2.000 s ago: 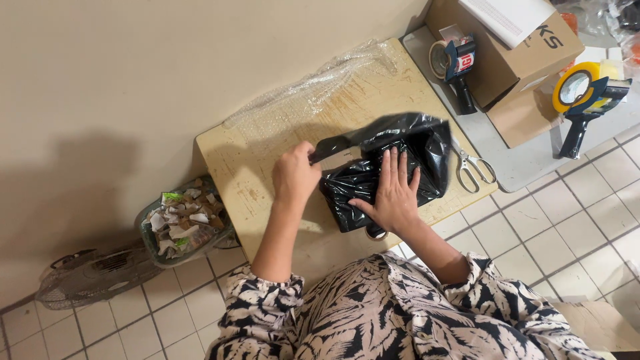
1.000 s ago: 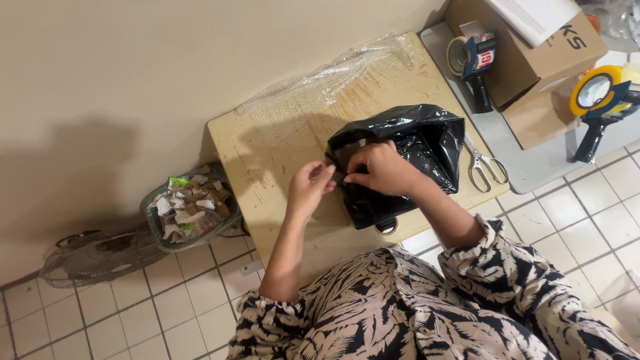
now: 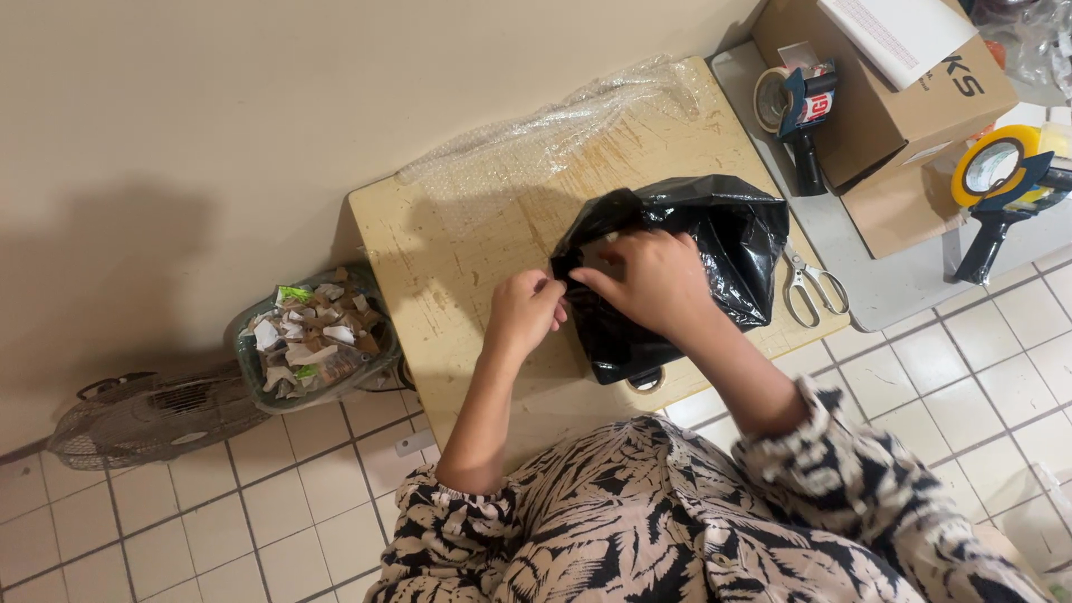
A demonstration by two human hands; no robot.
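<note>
A black plastic bag lies bunched on a worn wooden tabletop. My left hand is at the bag's left edge, its fingers curled; the fingertips partly hide what they pinch there. Over the bag's left part is my right hand, thumb pointing left, fingers bent and partly out of sight against the plastic. Metal scissors rest just right of the bag. Clear bubble wrap stretches along the table's back edge by the wall.
On the grey table at right are a cardboard box with a paper sheet, a tape dispenser and another with yellow tape. A bin of scraps and a fan stand at left.
My right hand has gone from lying flat on the bag to bent over its left part, with the thumb apart. The bag's left end is now bunched up. The view has shifted slightly.
</note>
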